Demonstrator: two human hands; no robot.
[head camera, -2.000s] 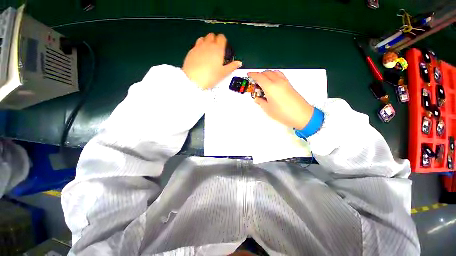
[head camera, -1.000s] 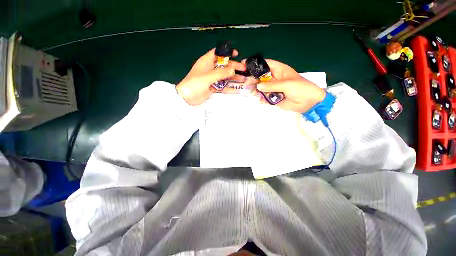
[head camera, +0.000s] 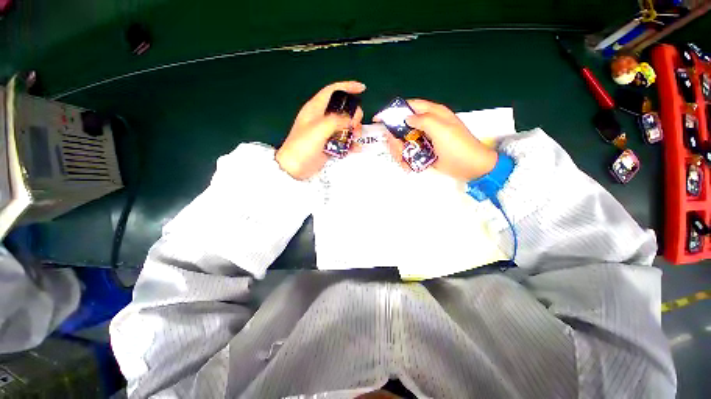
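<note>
My left hand (head camera: 310, 134) holds one open smartwatch unit (head camera: 341, 104), its black screen up and its small open case below, over the top left of the white paper sheets (head camera: 397, 214). My right hand (head camera: 448, 142) holds a second smartwatch unit (head camera: 418, 153) close beside it. That unit's display module (head camera: 396, 113) looks pale, and its open case shows components and an orange flex cable. The two units are apart. A blue wrist strap (head camera: 493, 179) with a thin cord is on my right wrist.
At the right are a red tray (head camera: 672, 167) of watches, loose watch units (head camera: 625, 165), a red-handled tool (head camera: 597, 88) and a small orange-yellow ornament (head camera: 628, 70). A beige vented box (head camera: 70, 156) stands left. A dark unit (head camera: 138, 37) lies beyond the seam. A person's sleeve (head camera: 35, 300) shows lower left.
Both hands now hold units, where two seconds ago one unit was on the paper under my right hand. Since one second ago, the right unit's screen has turned from black to pale.
</note>
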